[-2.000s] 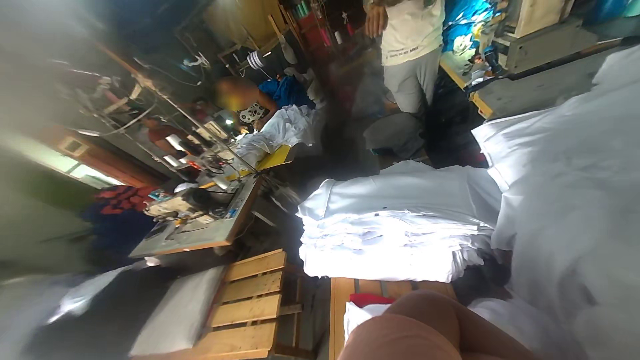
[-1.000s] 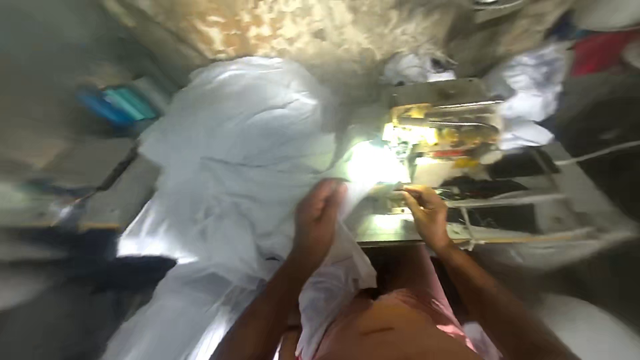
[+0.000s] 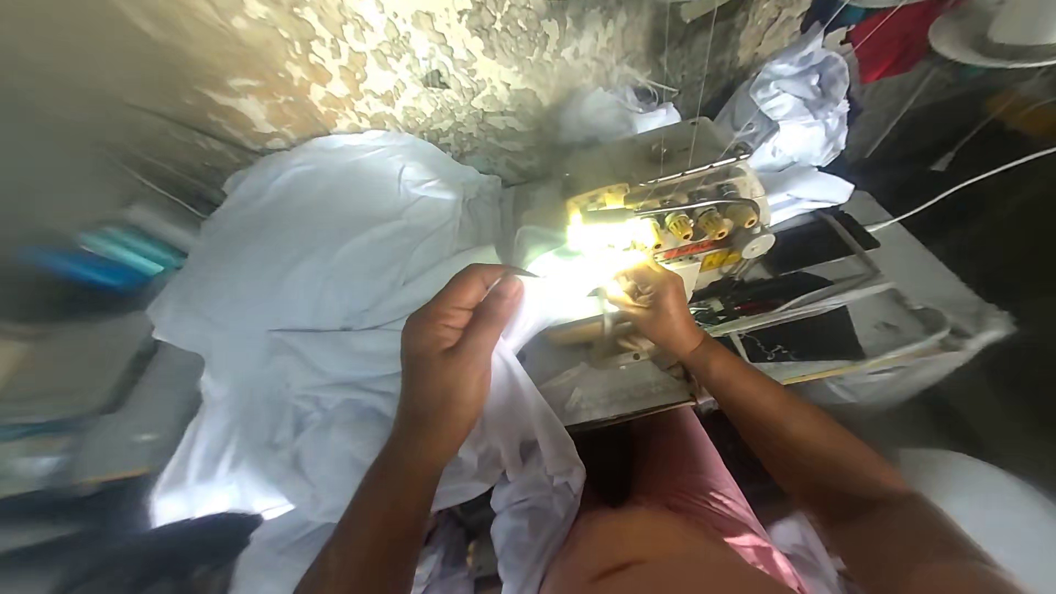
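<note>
My left hand (image 3: pixel 462 346) pinches the edge of a white fabric piece (image 3: pixel 528 412) between thumb and fingers, in front of an overlock sewing machine (image 3: pixel 693 223). The cloth hangs down from it toward my lap. My right hand (image 3: pixel 656 305) is at the machine's needle area with its fingers curled, in bright lamp glare; the glare hides whether it holds the cloth. A large heap of white fabric (image 3: pixel 330 239) lies left of the machine.
A peeling wall (image 3: pixel 462 66) stands behind the machine. Crumpled white cloth (image 3: pixel 796 107) lies behind it, with a red cloth (image 3: pixel 895 37) and a thread cone (image 3: pixel 1023 21) at the upper right. A white cable (image 3: pixel 965 186) runs at the right. The table edge (image 3: pixel 627 412) is near my legs.
The view has swung from the room to the sewing machine. Since one second ago, my left hand has stayed on the white cloth and my right hand has stayed near the needle area.
</note>
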